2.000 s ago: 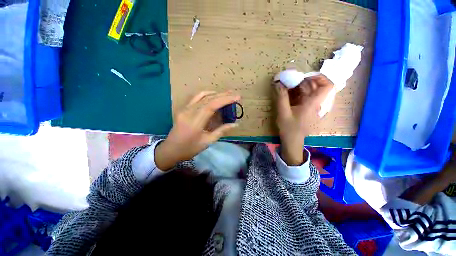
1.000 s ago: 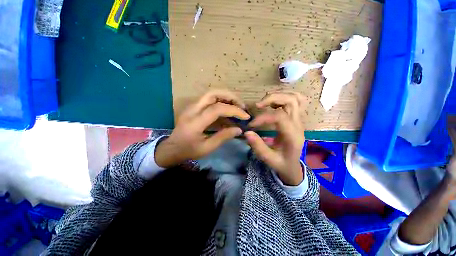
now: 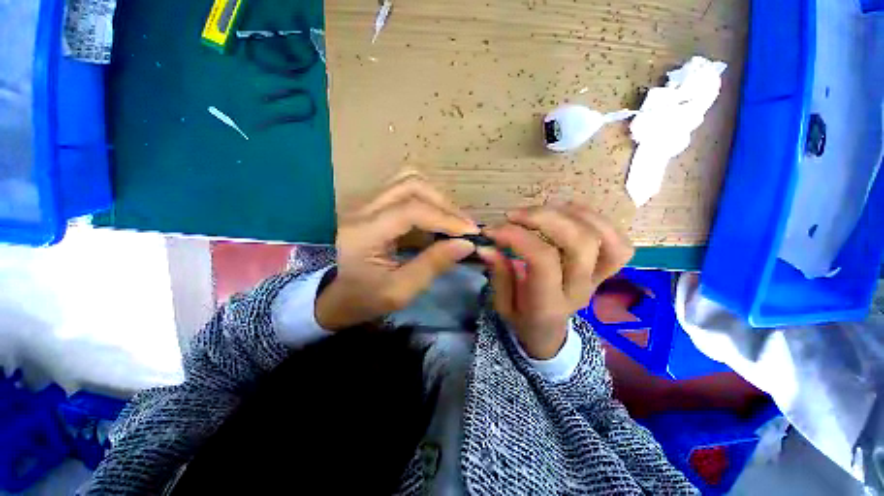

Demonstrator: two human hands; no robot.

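My left hand [image 3: 393,257] and my right hand [image 3: 554,263] meet fingertip to fingertip over the front edge of the cardboard. Both pinch a small dark molded part [image 3: 463,238] between them, mostly hidden by the fingers; its loop cannot be made out. The white glue bottle [image 3: 574,127] lies on the cardboard beyond my right hand, its dark base to the left and its nozzle pointing right. The nozzle tip touches or nearly touches the crumpled white tissue [image 3: 664,126].
The speckled cardboard mat [image 3: 436,116] lies on the green surface [image 3: 165,174]. On the left are dark scissors [image 3: 281,53], a dark U-shaped piece [image 3: 289,107], a white sliver [image 3: 228,122] and a yellow-green packet [image 3: 221,21]. Blue bins stand left [image 3: 82,179] and right [image 3: 756,184], the right holding a dark part [image 3: 816,136].
My right hand has let go of the glue bottle and come to the small part in my left hand; both hands now grip it. The arm at the lower right has gone from view.
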